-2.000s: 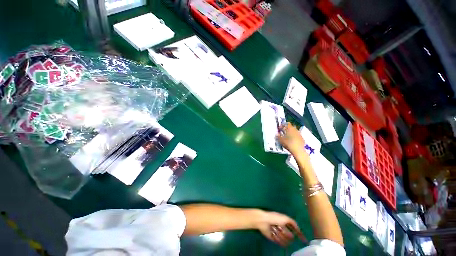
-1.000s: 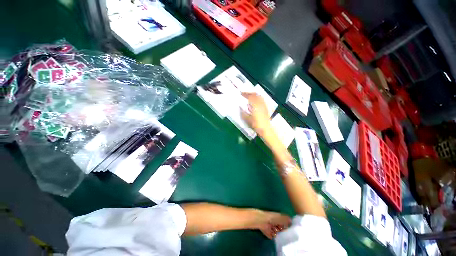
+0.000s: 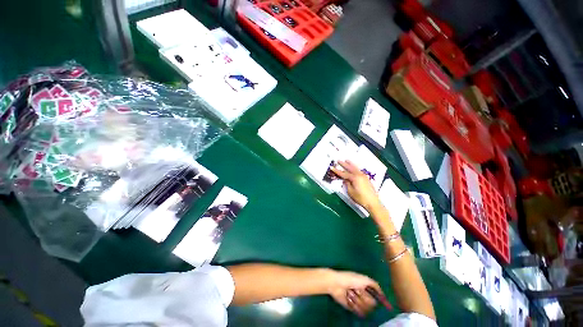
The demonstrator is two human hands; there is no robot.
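My right hand (image 3: 355, 185) reaches over the belt with fingers spread, fingertips on a white printed box (image 3: 331, 152) beside a dark printed patch. A second printed box (image 3: 373, 167) lies against it, partly under my hand. My left hand (image 3: 357, 295) is low at the front, fingers curled, with a thin dark reddish shape at the fingertips; I cannot tell what it is. A plain white box (image 3: 286, 131) lies to the left of the printed ones. A fanned stack of printed cards (image 3: 167, 203) and one loose card (image 3: 213, 225) lie nearer me at left.
A clear plastic bag (image 3: 108, 140) with small red and green pieces fills the left side. More printed boxes lie upper left (image 3: 233, 83) and lower right (image 3: 454, 246). Two white stacks (image 3: 374, 122) (image 3: 411, 153) and red trays (image 3: 284, 29) (image 3: 479, 204) stand on the far side.
The belt boxes have shifted right and down. My right hand has moved the same way, still over the same boxes. The dark patch now sits nearer the box's middle. More of my left hand shows.
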